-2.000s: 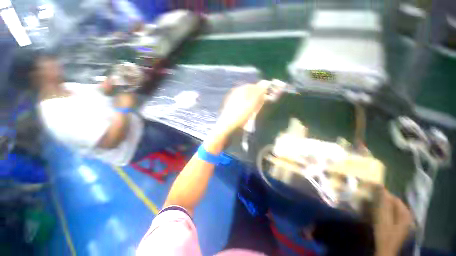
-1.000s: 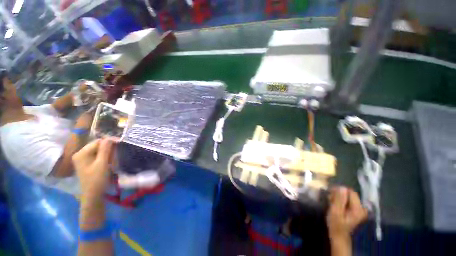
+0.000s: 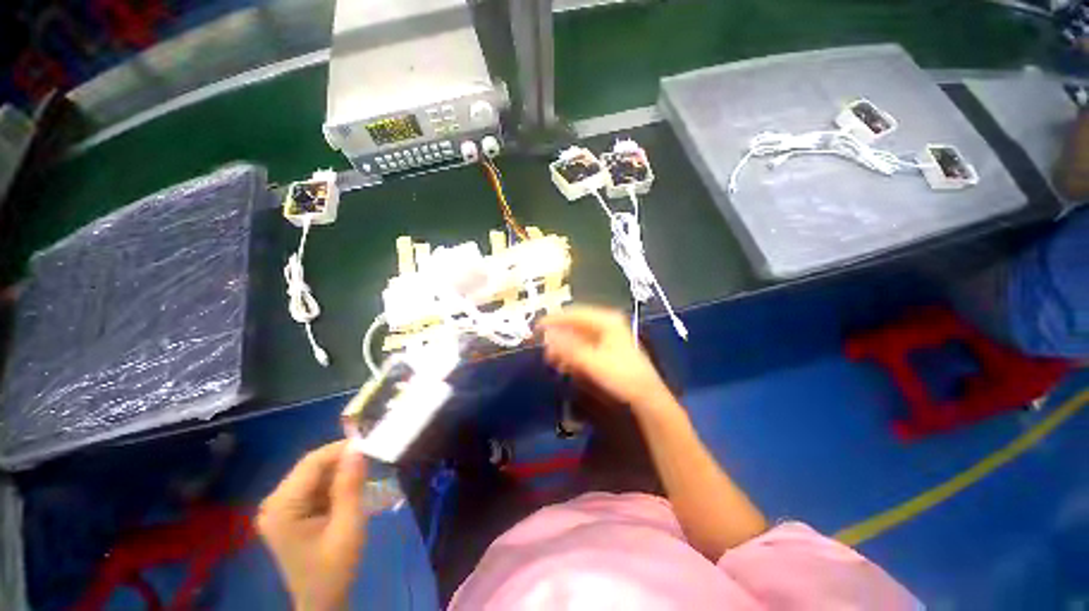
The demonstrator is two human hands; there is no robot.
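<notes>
My left hand (image 3: pixel 317 513) is low at centre left, its fingertips on an open white power adapter (image 3: pixel 416 418) held in front of the bench edge. The adapter's dark inside faces left, and it is slightly blurred. The test fixture (image 3: pixel 478 287), a white block with cream tape strips, lies at the bench edge behind it, with white cord bundled over its front. My right hand (image 3: pixel 597 346) is at the fixture's right front end, fingers bent beside the cord; whether it grips the cord is unclear.
One adapter (image 3: pixel 312 203) lies left of the fixture, and two (image 3: pixel 580 173) lie behind right, cords trailing. A meter box (image 3: pixel 412 96) and metal upright (image 3: pixel 530 60) stand behind. A wrapped dark pad (image 3: pixel 131 310) is left; a grey pad (image 3: pixel 824 227) holds two adapters. Red stools (image 3: pixel 943 370) stand below.
The view has swung right. My left hand has brought the held adapter from beside the left neighbour to in front of the fixture. My right hand stays near the fixture's right end.
</notes>
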